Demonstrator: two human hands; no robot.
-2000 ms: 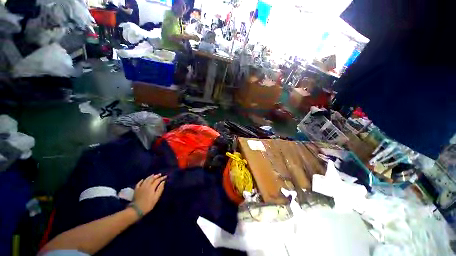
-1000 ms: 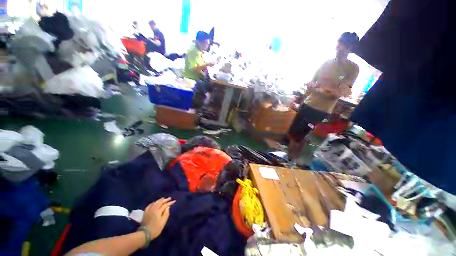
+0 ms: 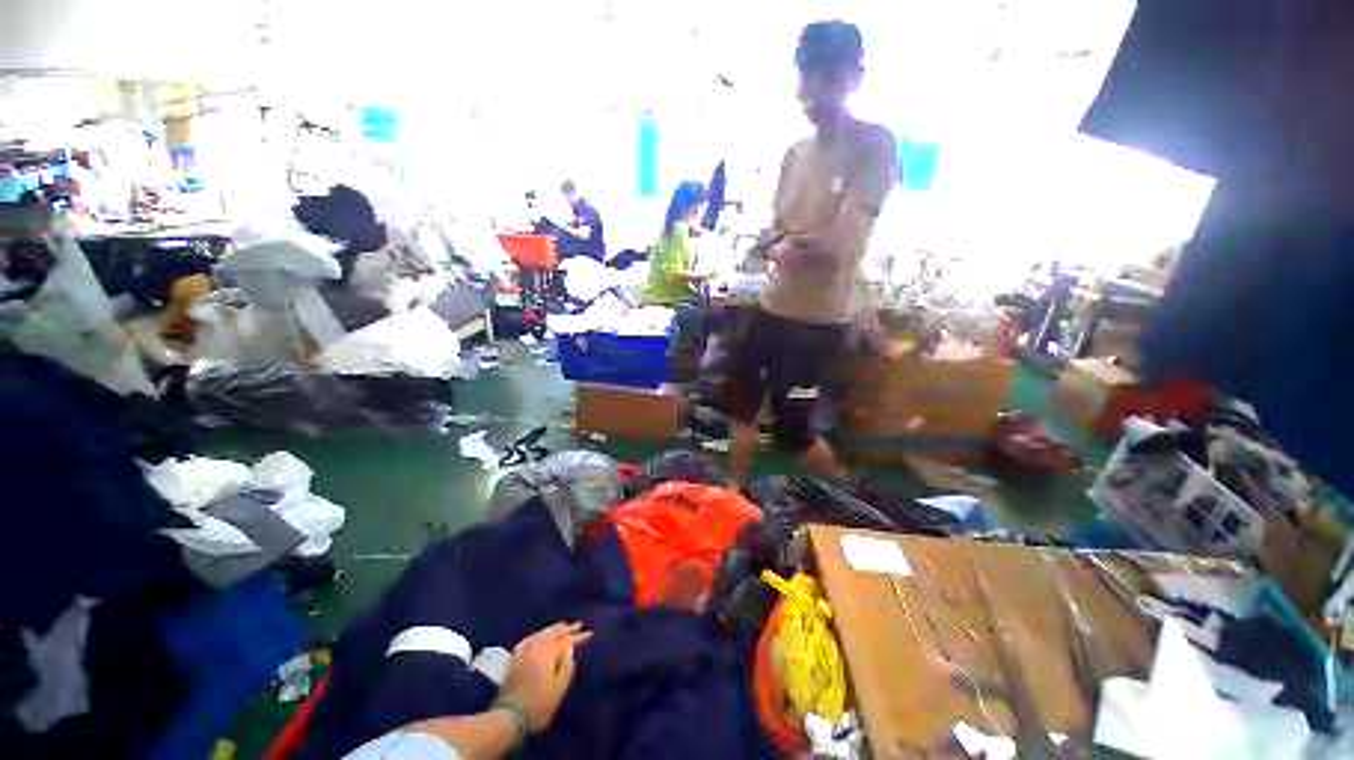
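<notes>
A large heap of navy cloth lies at the lower middle, nearest in front of me. My left hand rests on it, palm down, with the fingers pointing right and holding nothing that I can see. A white strip and a smaller white piece lie on the navy cloth just left of my hand. My right hand is out of the picture.
Brown cardboard in film, a yellow bag and a red bag adjoin the navy cloth. White pieces lie at lower right. A person stands beyond. A blue crate stands farther back. A dark blurred shape fills the upper right.
The view has swung left and up, so my left hand and the heap sit lower and farther right. The standing person has come into view. My hand stays on the navy cloth.
</notes>
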